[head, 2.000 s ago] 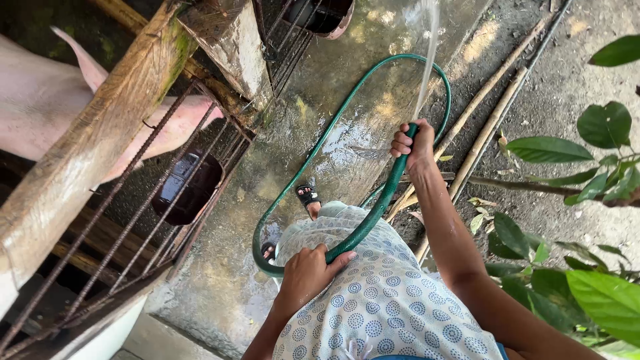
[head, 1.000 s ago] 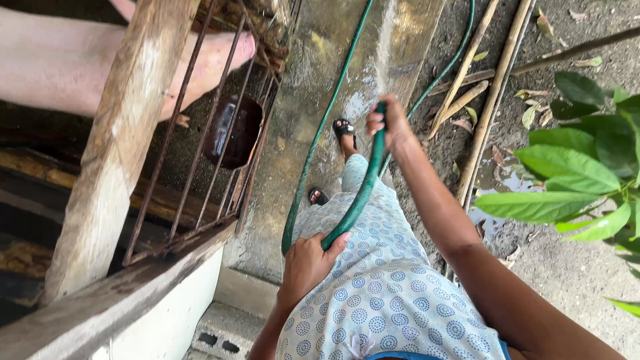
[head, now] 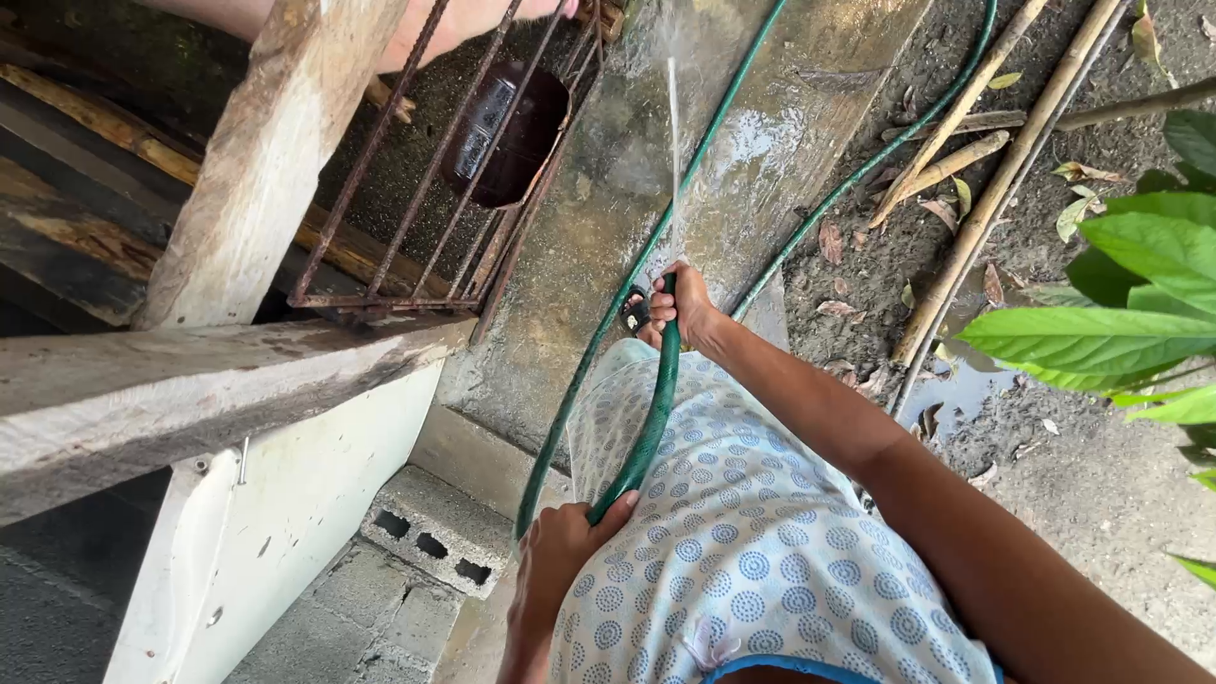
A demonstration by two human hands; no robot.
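My right hand (head: 686, 306) grips a green garden hose (head: 659, 408) near its end, the thumb side at the opening. A jet of water (head: 674, 142) shoots from it toward the top of the view and splashes on the wet concrete walkway (head: 608, 218). Lower down, my left hand (head: 570, 541) is closed around the same hose, beside my patterned dress (head: 750, 532). More of the hose runs in a long loop over the walkway. A sandaled foot (head: 638, 313) shows partly behind my right hand.
At left stands a pen with wooden beams (head: 256, 161), rusty metal bars (head: 418, 161) and a dark trough (head: 508, 133); part of a pink animal (head: 446, 28) shows inside. Concrete blocks (head: 437, 532) lie below. Bamboo poles (head: 1007, 180), a puddle (head: 959, 380) and leafy branches (head: 1111, 332) are at right.
The view has shifted along the pen, and the concrete blocks show more fully. Both hands keep hold of the hose while water runs. Less of the pink animal shows.
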